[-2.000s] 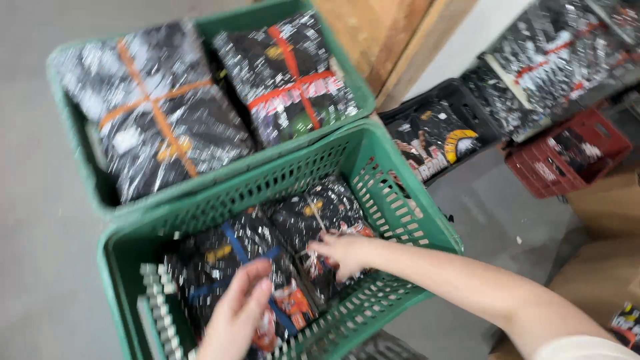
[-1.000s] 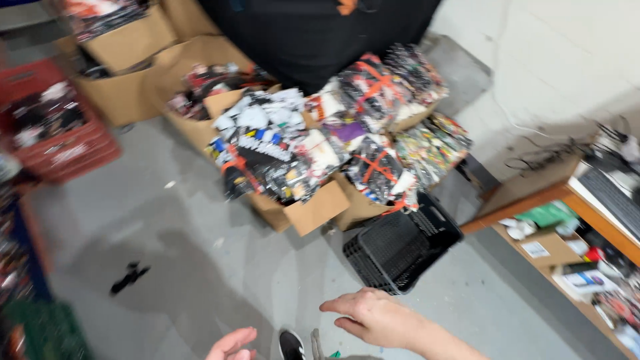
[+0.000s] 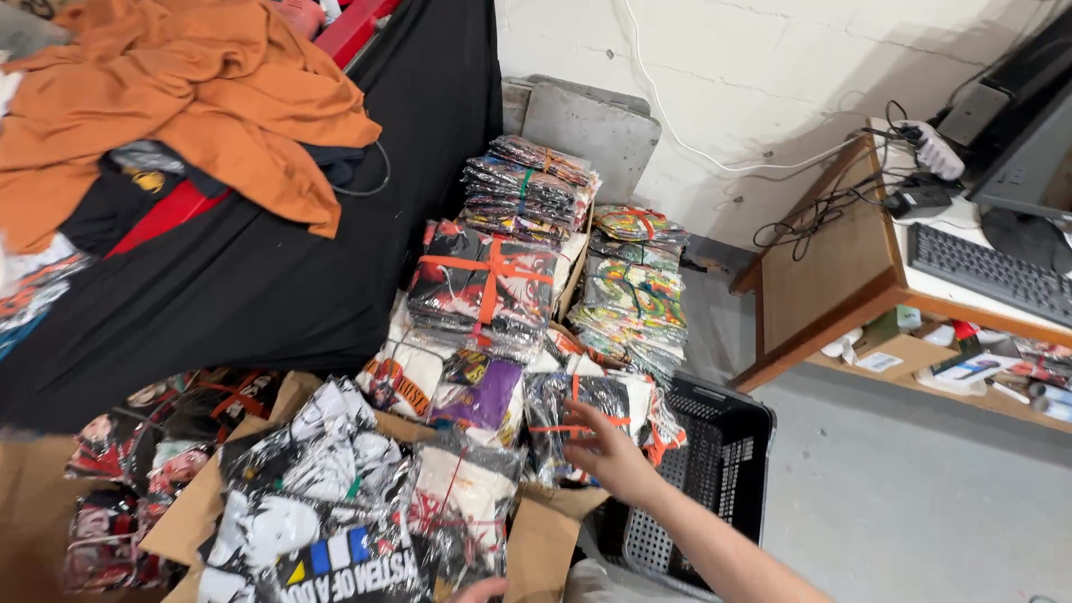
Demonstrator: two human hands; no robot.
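Note:
My right hand [image 3: 607,456], fingers apart, is over a plastic-wrapped bundle of dark shirts [image 3: 548,410] tied with orange strips; whether it touches is unclear. My left hand [image 3: 481,590] shows only partly at the bottom edge, by a bagged white and dark garment bundle [image 3: 465,494]. Left of that, bagged black-and-white printed shirts [image 3: 318,519] fill a cardboard box [image 3: 544,536]. Behind my right hand stands a stack of bagged shirts [image 3: 481,285] tied with orange strips. Farther right is a pile of bagged green and yellow garments [image 3: 632,293].
A black plastic crate [image 3: 758,469] stands right of the boxes. Farther right is a wooden desk [image 3: 829,293] with a keyboard [image 3: 992,272] and loose cables. An orange cloth [image 3: 193,100] lies at upper left over black fabric [image 3: 335,285]. Grey boards lean against the white wall.
The view has swung from green crates of bundles to the boxes and piles of bagged shirts, now closer. My right hand, over the floor a second ago, is over the tied bundle.

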